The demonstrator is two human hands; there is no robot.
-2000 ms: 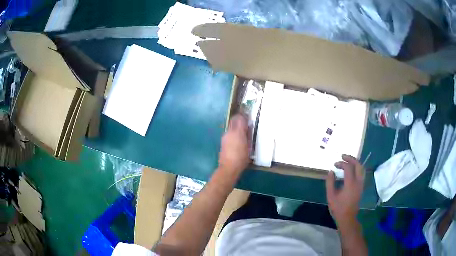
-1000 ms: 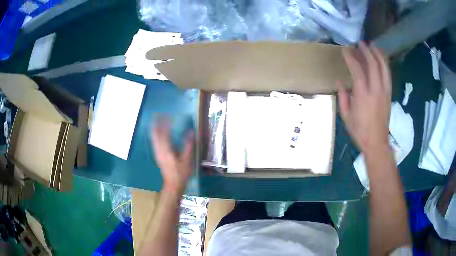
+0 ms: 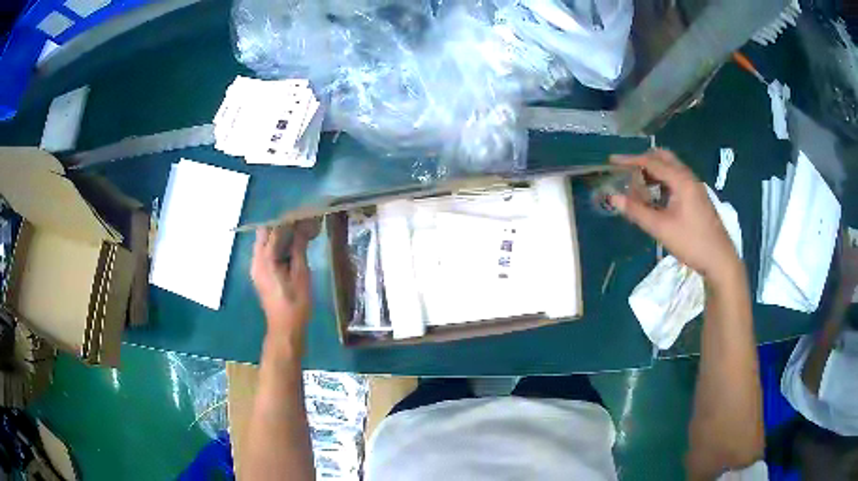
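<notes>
The mailer box [image 3: 458, 333] sits on the green bench in front of me, its lid [image 3: 461, 184] raised and seen nearly edge-on. Inside are clear packets [image 3: 365, 272] at the left, a white foam strip [image 3: 403, 272] and a white sheet with small dark printed squares [image 3: 475, 268]; another white foam strip [image 3: 559, 246] is at the right end. My left hand [image 3: 282, 272] holds the lid's left end. My right hand [image 3: 673, 211] holds the lid's right end, above the box's right side. The fingertips are partly blurred.
Fanned printed sheets [image 3: 268, 120] and a heap of plastic bags [image 3: 405, 75] lie behind the box. A white pad [image 3: 199, 235] and open carton [image 3: 61, 282] are at left. A crumpled white cloth [image 3: 670, 299] and white foam pieces [image 3: 800, 235] are at right. Another person's arm shows far right.
My left hand has gone from the blur left of the box to the lid's left end. The lid has tilted up from lying back. The view has shifted, with the box now further left.
</notes>
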